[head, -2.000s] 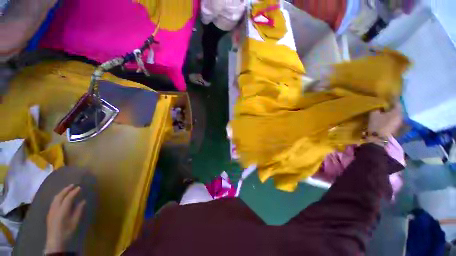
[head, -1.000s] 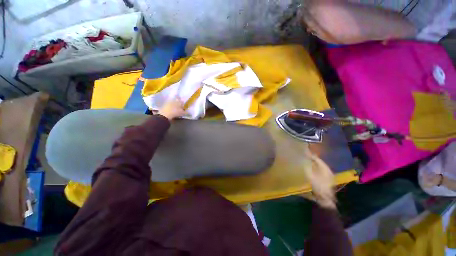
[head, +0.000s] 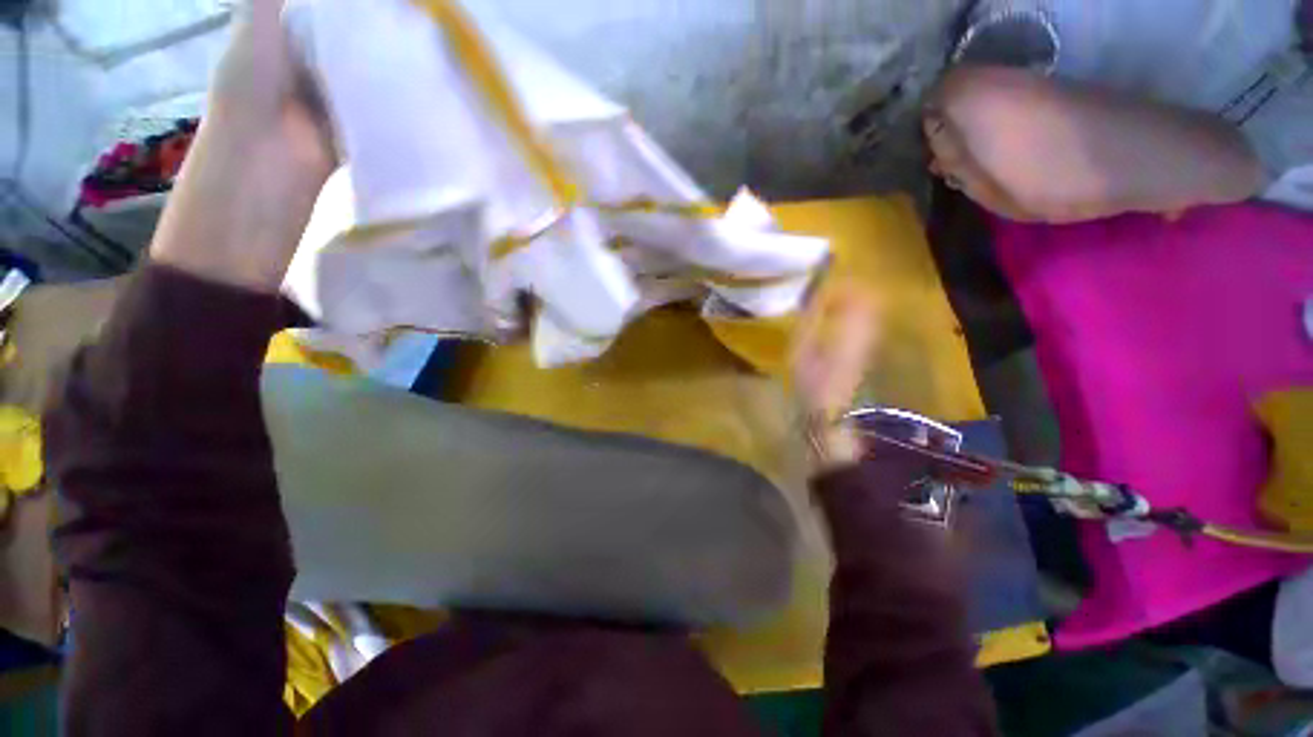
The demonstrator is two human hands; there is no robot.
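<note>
The garment piece (head: 432, 216), white on the wrong side with narrow yellow strips, hangs raised above the back of the table. My left hand (head: 267, 159) holds it up at the upper left; the fingertips are hidden or cut off at the top edge. My right hand (head: 838, 353) is blurred at the garment's right lower end; whether it grips the cloth cannot be told. The steam iron (head: 922, 461) lies on the dark iron rest (head: 1001, 554), partly hidden by my right sleeve. The grey padded board (head: 533, 504) lies in front of me, below the garment.
The yellow table cover (head: 893, 274) lies under the board. The iron's wrapped hose (head: 1094, 497) runs right over a magenta-covered table (head: 1123, 331). Another person's arm (head: 1087, 144) is at the upper right. A pale bin with coloured cloth (head: 137, 173) is at the upper left.
My left hand has lifted the garment from behind the board, up and left. My right hand has moved from beside the iron to the garment's right end. The iron stays on its rest.
</note>
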